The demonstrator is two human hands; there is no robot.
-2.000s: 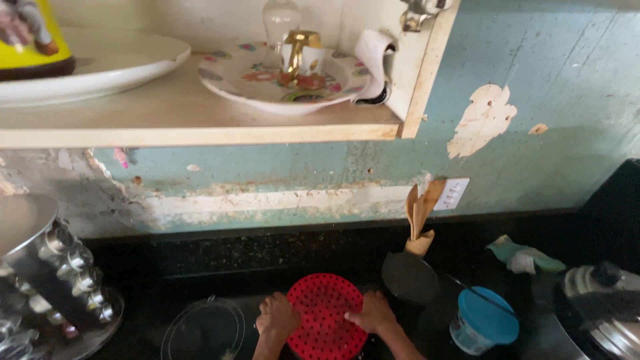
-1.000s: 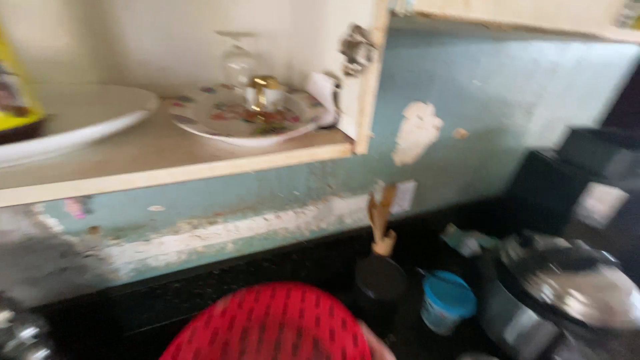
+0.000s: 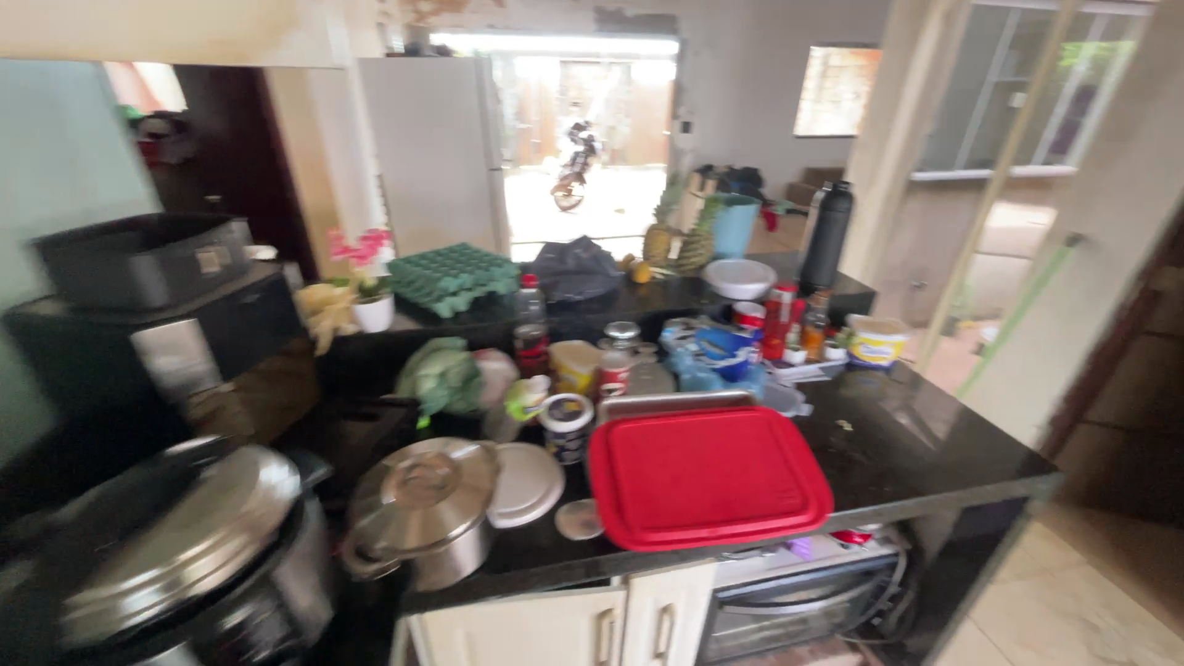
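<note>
Neither my left hand nor my right hand is in the head view, so what they hold cannot be seen. A red rectangular plastic lid (image 3: 712, 476) lies near the front edge of the black stone counter (image 3: 934, 444), overlapping a metal tray (image 3: 680, 403) behind it. To its left are a white round lid (image 3: 525, 483) and a lidded steel pot (image 3: 425, 509). A large electric pressure cooker (image 3: 208, 555) fills the lower left. The red perforated basket is out of view.
Green egg trays (image 3: 458, 277), a black plastic bag (image 3: 578, 268), pineapples (image 3: 696, 242) and a black bottle (image 3: 826, 238) stand on the raised ledge. Bottles and tubs crowd the counter behind the red lid. Below the counter are cabinet doors (image 3: 527, 634) and a small oven (image 3: 800, 606).
The view has swung far right, from the wall shelf to the counter. My hands, seen at the red perforated basket two seconds ago, have left the view, as has the basket.
</note>
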